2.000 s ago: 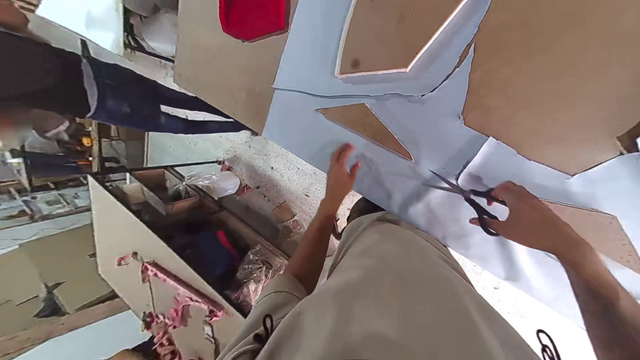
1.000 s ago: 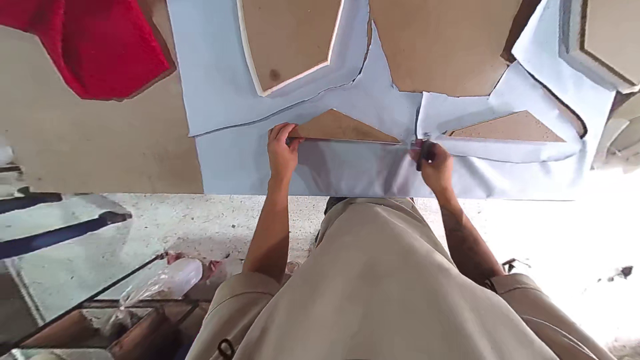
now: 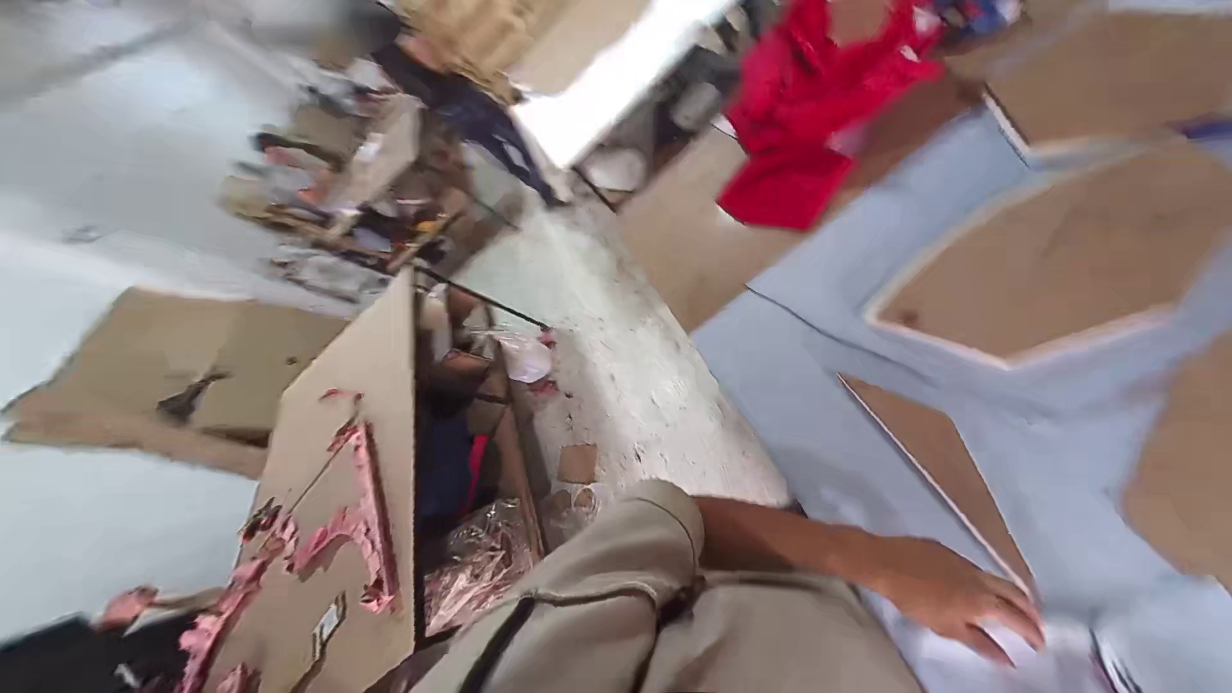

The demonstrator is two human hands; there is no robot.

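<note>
My left hand (image 3: 958,597) lies palm down on pale blue fabric (image 3: 770,375), its fingertips by the lower end of a brown triangular panel (image 3: 948,462). The fabric seems slightly bunched under the fingers; whether they pinch it cannot be told. My right hand is out of the frame. At the lower right edge a blurred dark object (image 3: 1112,664), perhaps part of the scissors, shows against the fabric. A larger brown panel with a pale edge (image 3: 1039,260) rests on the fabric above.
Red fabric (image 3: 794,144) lies on the table's far part. Left of the table are the floor (image 3: 616,385) and a wooden box (image 3: 337,472) with pink scraps on its side and plastic bags inside. A person in dark trousers (image 3: 491,125) stands farther back.
The view has swung left. My left hand has moved from the triangular panel's far end to its near end. My right hand, holding scissors two seconds ago, has left the view.
</note>
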